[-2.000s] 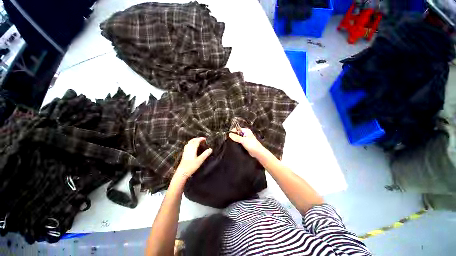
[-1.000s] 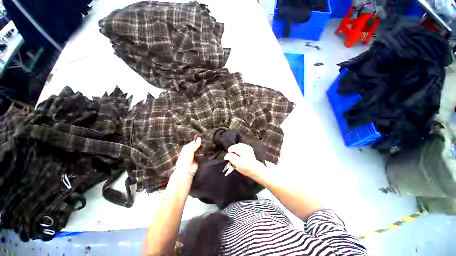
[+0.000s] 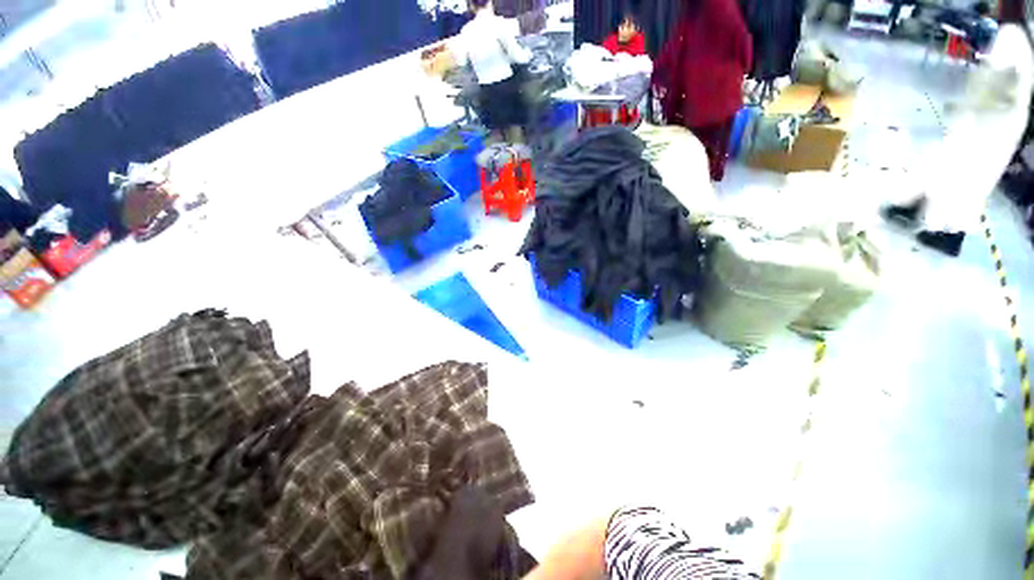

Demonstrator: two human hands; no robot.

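A brown plaid garment [image 3: 352, 476] lies gathered on the white table at the lower middle. A patch of smooth dark lining [image 3: 467, 535] shows at its lower right. The far garment pile [image 3: 159, 425], in the same plaid, is a rounded heap at the lower left and touches the garment. Only part of my right forearm [image 3: 573, 555] and its striped sleeve show at the bottom edge. My right hand is cut off by the bottom edge. My left hand is out of the picture.
Blue crates hold dark cloth; the large heaped crate [image 3: 590, 304] stands right of the table. A red stool [image 3: 507, 184], pale sacks [image 3: 760, 283] and a cardboard box [image 3: 799, 142] stand beyond. Several people are at the back and right. Striped tape [image 3: 812, 391] marks the floor.
The view has swung up and to the right. The garments now sit lower left in the picture. Both hands and the left pile have left the view, and people and sacks have come in.
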